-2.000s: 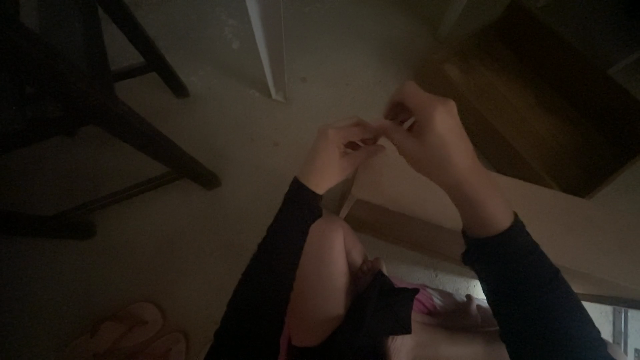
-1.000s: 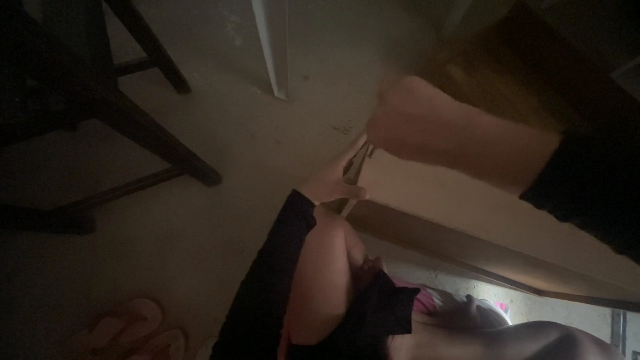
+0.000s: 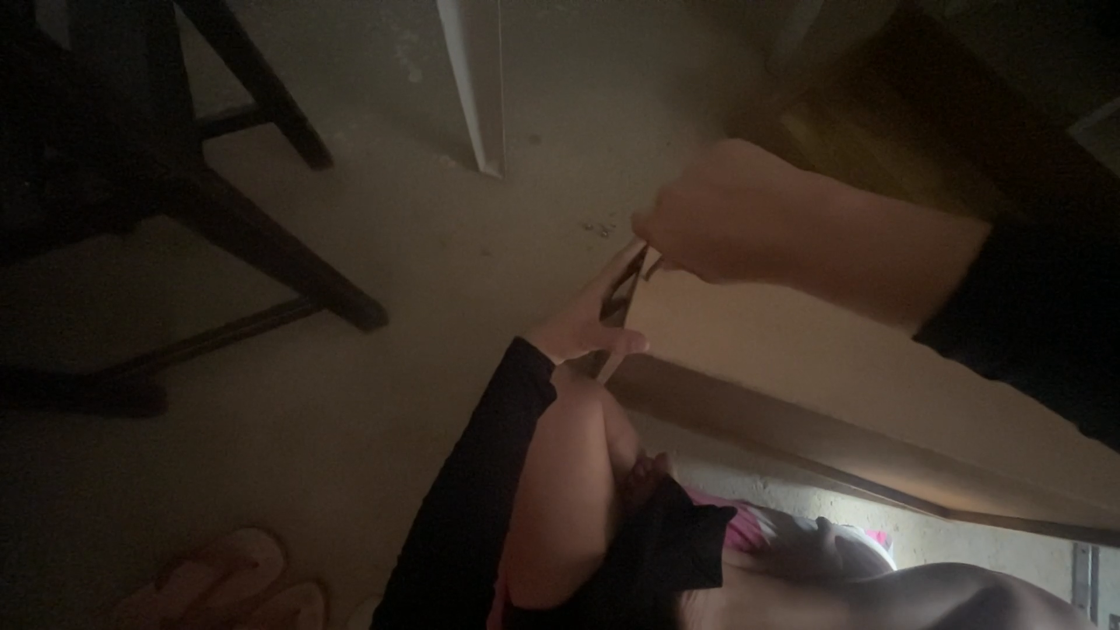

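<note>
A long pale panel, seemingly part of a furniture piece, lies beside my bent knee. My left hand grips its near end, thumb on the face and fingers along the edge. At the top corner of that end, my right hand is closed, back of the hand up; a small dark thing shows just below its fingers, too dim to name. Whether the right hand holds it cannot be told. Several tiny shiny pieces, perhaps screws, lie on the floor just left of my right hand.
Dark wooden chair or stool legs stand at the left. A pale metal-like leg reaches the floor at top centre. A brown wooden drawer or box is at upper right. Flip-flops lie at lower left.
Two seconds ago both hands were raised together over the floor, fingers pinched. My left hand has since come to the panel's end, and my right hand to its top corner.
</note>
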